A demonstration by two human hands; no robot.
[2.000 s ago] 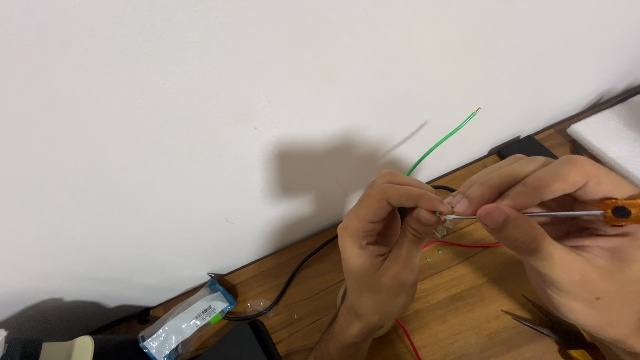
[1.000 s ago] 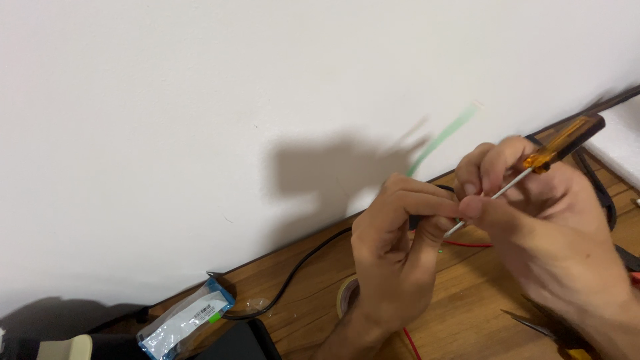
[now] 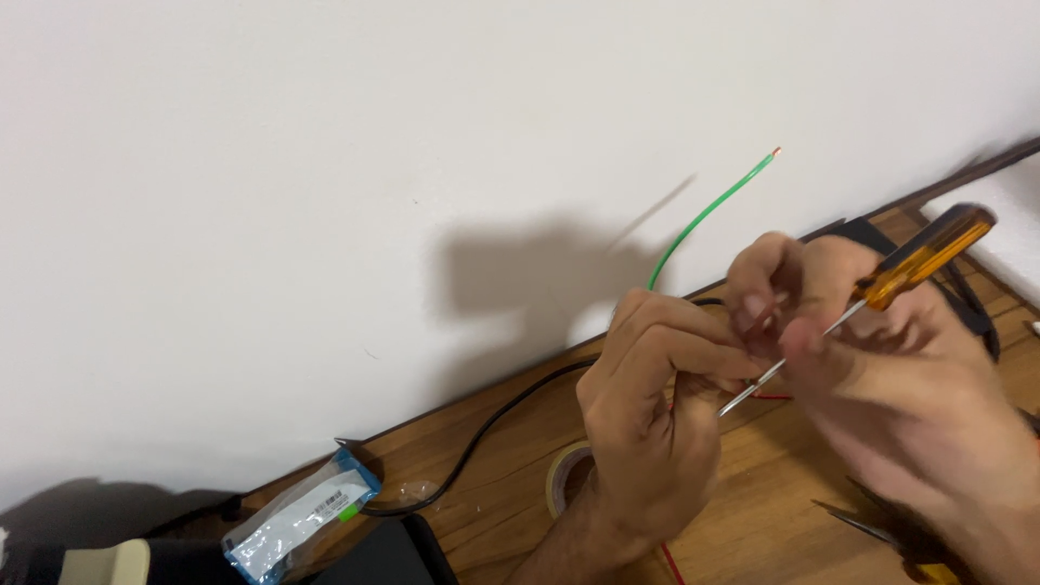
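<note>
My right hand (image 3: 877,357) holds a screwdriver (image 3: 926,256) with a clear orange and black handle; its thin metal shaft slants down-left between my thumb and fingers, the tip near my left hand. My left hand (image 3: 666,406) has its fingers closed at the base of a green insulated wire (image 3: 707,213), whose bare copper end points up and right. Part of a red wire (image 3: 770,396) shows between the hands. Whatever the fingertips pinch is mostly hidden.
A roll of tape (image 3: 556,479) lies behind my left wrist. A black cable (image 3: 487,426) crosses the wooden table (image 3: 731,528) along the white wall (image 3: 325,203). At lower left are a labelled plastic packet (image 3: 301,520) and a black device (image 3: 390,556). A pointed tool (image 3: 869,528) lies under my right forearm.
The screwdriver has swung from nearly level, handle at the right, to a slant with its handle raised. My right hand has turned with it. The tape roll has come into clearer view.
</note>
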